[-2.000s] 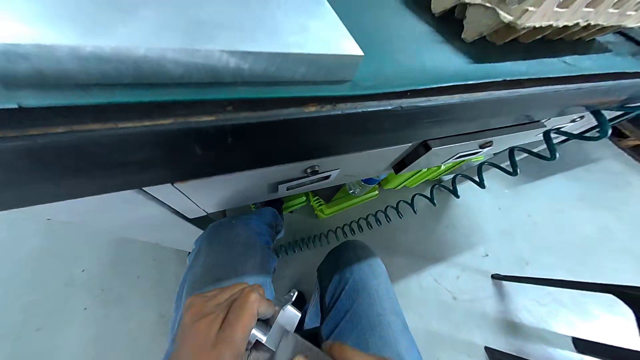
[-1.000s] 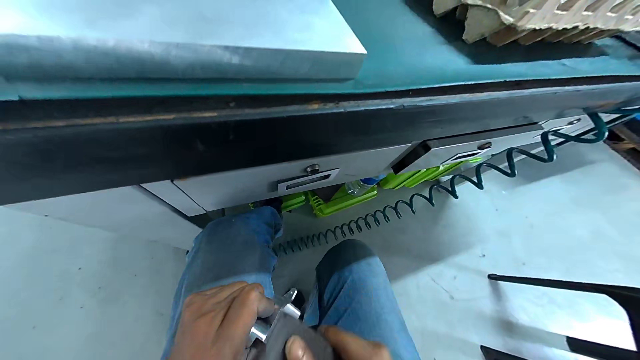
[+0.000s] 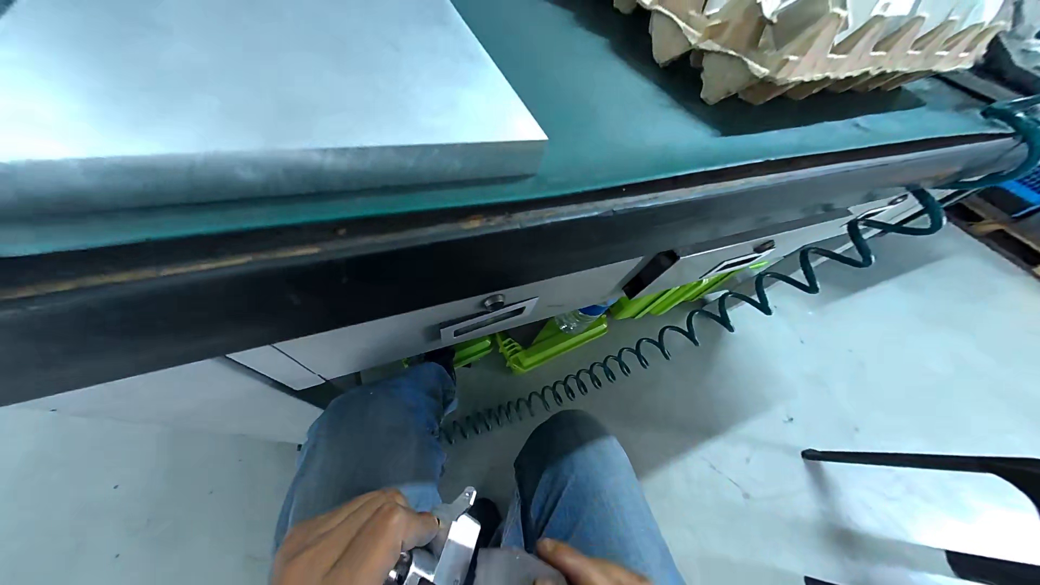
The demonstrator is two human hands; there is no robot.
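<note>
Low in the head view, over my lap, my left hand (image 3: 353, 536) is closed around a silvery metal part (image 3: 457, 540) with a small protruding tab. Its thumb lies along the part's upper end. To the right, my right hand (image 3: 589, 565) holds a grey block-like piece (image 3: 516, 566), fingers partly cut off by the bottom edge. The block sits right beside the metal part; whether they touch is not clear.
A thick metal plate (image 3: 268, 89) lies on the green-topped workbench (image 3: 601, 154), with stacked cardboard trays (image 3: 812, 49) at the right. Under the bench are drawers (image 3: 487, 313) and green plastic bins (image 3: 561, 345). A coiled air hose (image 3: 666, 345) hangs in front; black chair legs (image 3: 918, 461) stand at lower right.
The right hand and grey block have shifted slightly; a second ago the right thumb lay over the block near the metal part, and now that hand is lower and to the right.
</note>
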